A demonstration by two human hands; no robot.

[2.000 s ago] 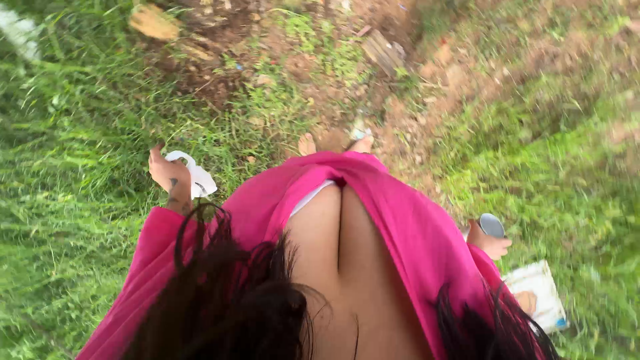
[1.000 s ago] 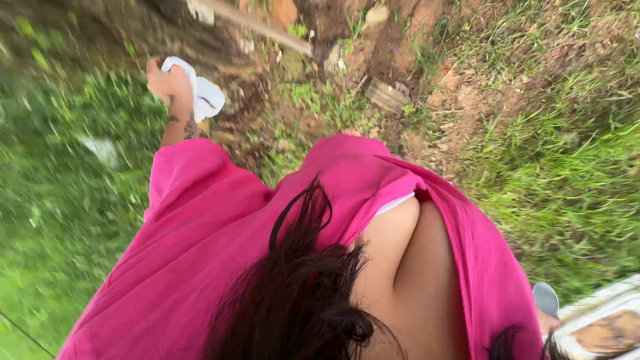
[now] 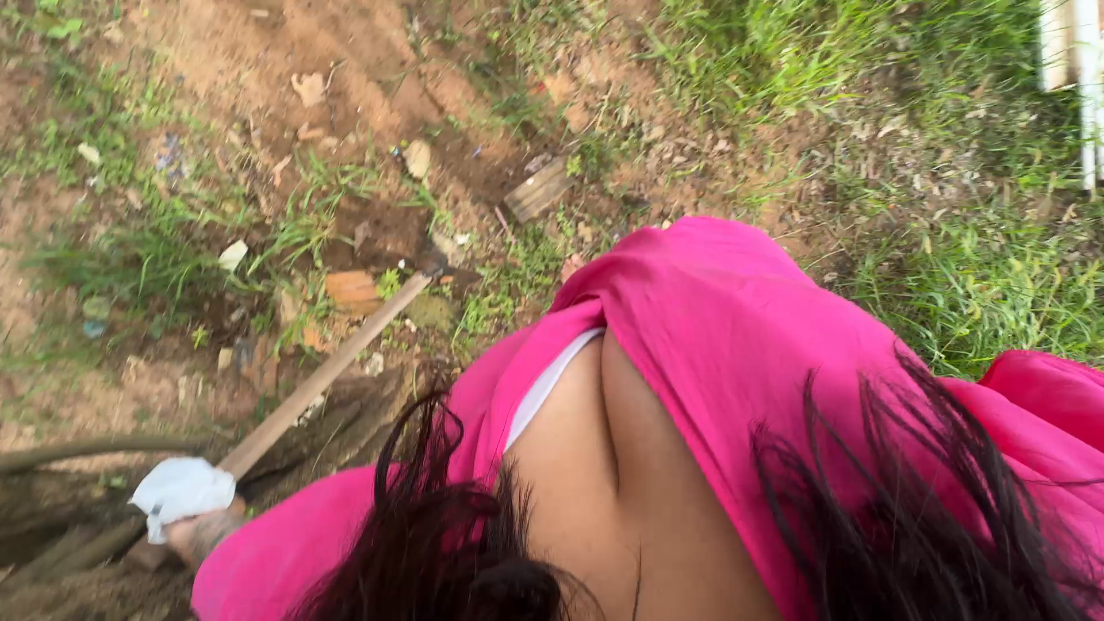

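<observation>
At the lower left, my left hand [image 3: 200, 533] holds a crumpled white cloth or paper [image 3: 183, 493]. The hand and the white thing lie at the near end of a long wooden handle [image 3: 326, 378]. Whether my fingers also close around that handle is hidden. The handle slants up to the right and ends at a dark part on the soil. My right hand is out of view; loose pink fabric [image 3: 1044, 431] shows at the right edge.
Reddish soil with grass carries a small weathered wood block [image 3: 539, 190], a broken orange brick piece [image 3: 352, 290] and litter. Tree roots or a trunk [image 3: 78, 509] fill the lower left. A white-edged object [image 3: 1088, 95] stands at the top right.
My left hand, with the white thing, now lies by the wooden handle. My right hand, earlier at the lower right with a dark roundish thing, has left view. The view has swung.
</observation>
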